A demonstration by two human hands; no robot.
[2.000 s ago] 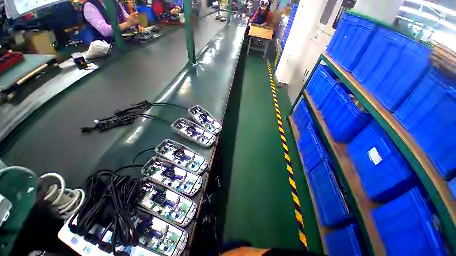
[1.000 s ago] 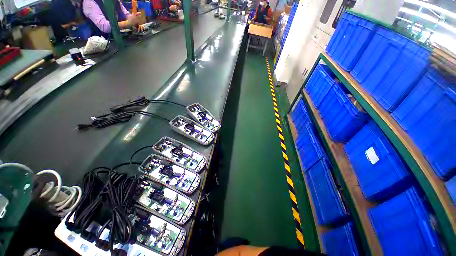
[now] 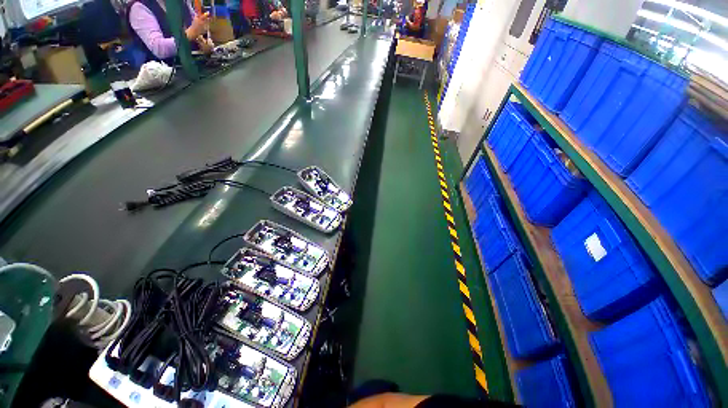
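Note:
Open units with circuit boards lie in a row along the bench's right edge; the nearest (image 3: 254,374) sits beside the white power strip (image 3: 120,381). A tangle of black power cords (image 3: 172,323) lies over the strip and its plugs. Two farther units (image 3: 307,209) lie close together, their cords bundled (image 3: 187,190) to the left. A sliver of what looks like my right hand or wrist (image 3: 395,401) is cut off by the bottom edge; its fingers are not visible. My left hand is not in view; a dark, sleeve-like shape is at lower left.
A coiled white cable (image 3: 96,315) lies beside a green shelf (image 3: 24,299) at left. The conveyor (image 3: 144,143) runs along the bench (image 3: 335,96), with a green post (image 3: 300,52). Blue crates (image 3: 603,259) fill the right rack. People work across the conveyor and at the far end.
The view has shifted very slightly. The units and cords lie as before. The person across the conveyor has moved their hands.

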